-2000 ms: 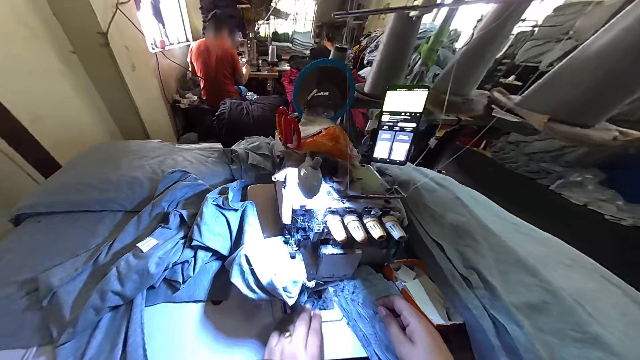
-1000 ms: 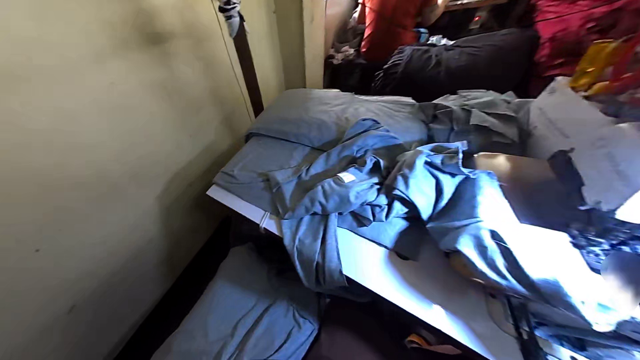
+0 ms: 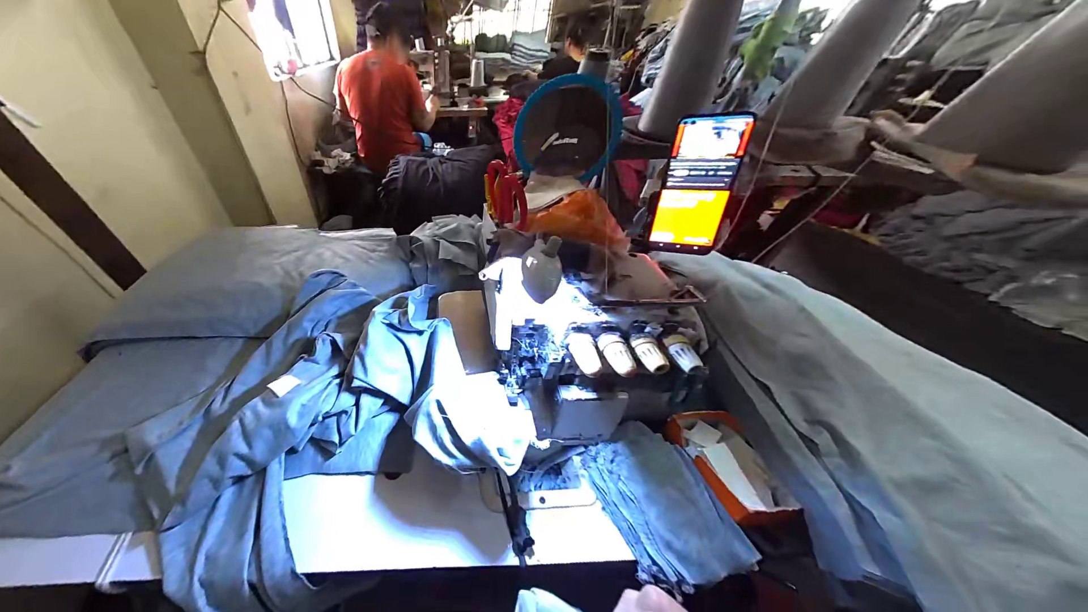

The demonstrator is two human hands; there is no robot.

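At the bottom edge, a small part of what looks like my right hand [image 3: 648,600] shows beside a pale blue cloth edge [image 3: 544,601]; its fingers and any hold are hidden. My left hand is out of view. Beyond them stands a lit overlock sewing machine [image 3: 591,412] with several thread tension knobs [image 3: 648,354]. Blue-grey fabric [image 3: 467,416] lies bunched against its left side, and a garment piece with a white label [image 3: 283,385] spreads farther left. A folded stack of blue-grey cloth pieces [image 3: 671,501] rests in front of the machine, overhanging the table edge.
An orange-edged box [image 3: 744,510] with paper pieces sits right of the stack. Large fabric piles [image 3: 901,374] flank the machine. Red-handled scissors [image 3: 507,197], a lit phone [image 3: 701,183] and a blue-rimmed fan [image 3: 568,127] stand behind. A person in a red shirt [image 3: 380,106] sits farther back.
The view swung left and has come back to the machine. Two seconds ago both hands were at the cloth before the machine; now only part of one shows at the bottom edge. The phone's display has changed.
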